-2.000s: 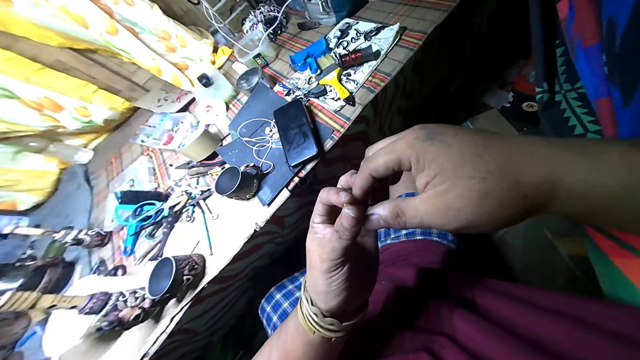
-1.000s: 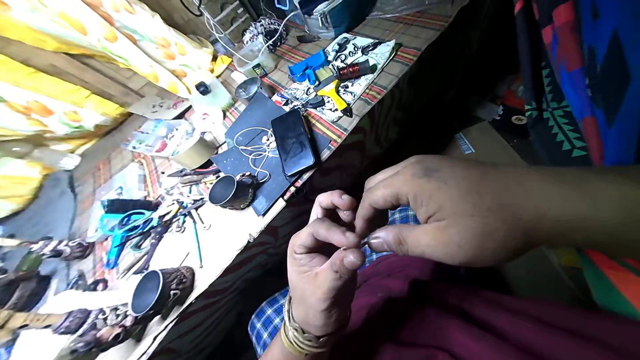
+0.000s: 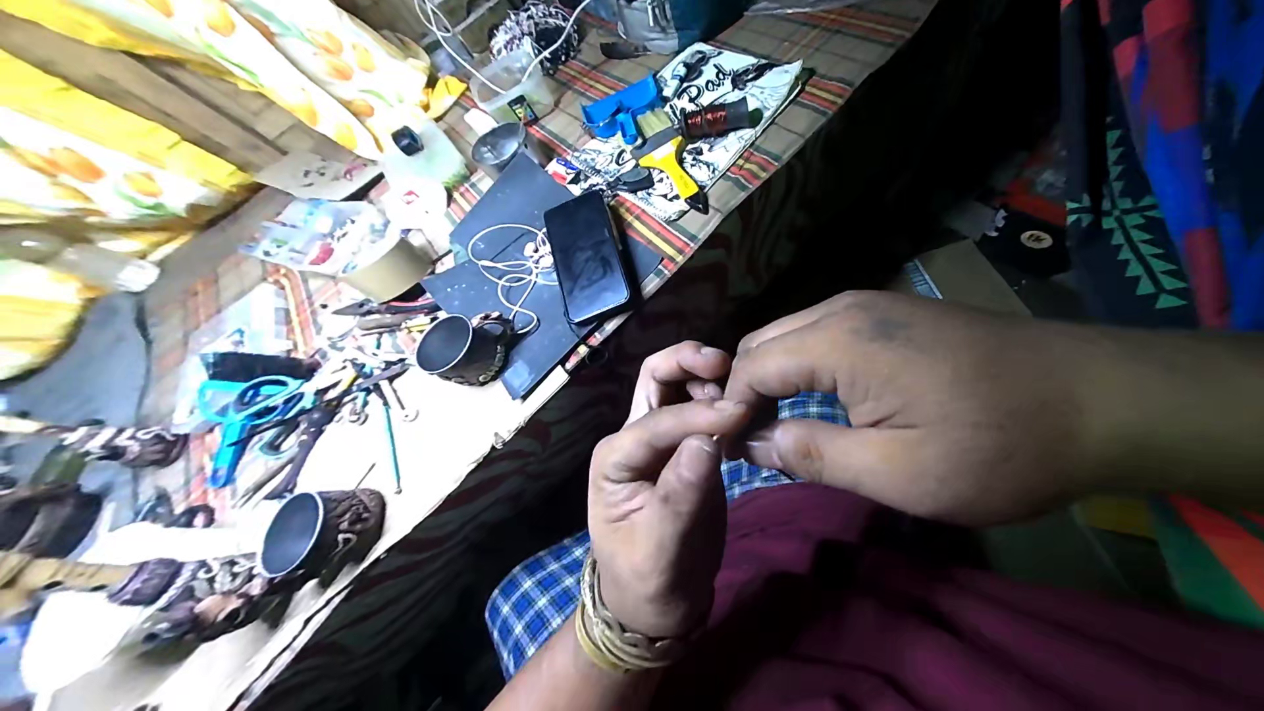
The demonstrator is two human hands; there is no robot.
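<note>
My left hand (image 3: 657,494), with woven bracelets (image 3: 617,627) at its wrist, is raised in front of my lap, palm up with fingers curled. Its thumb and index finger are pinched close together. Touching them are the thumb and fingers of my right hand (image 3: 889,405), which comes in from the right. Between the fingertips there may be something very small, but it is too small and hidden to name. Below both hands lie dark red cloth (image 3: 889,612) and blue checked cloth (image 3: 538,602).
To the left, the table holds a smartphone (image 3: 590,259), a white cable (image 3: 504,267), two dark cups (image 3: 449,348) (image 3: 294,533) with sculpted outsides, blue-handled scissors (image 3: 235,420), hand tools, a roll of tape (image 3: 385,272) and a yellow glue gun (image 3: 671,173). Patterned fabric (image 3: 1136,227) hangs at the right.
Both hands stay together in front of the lap. My left hand's index finger and thumb have drawn closer together than one second ago.
</note>
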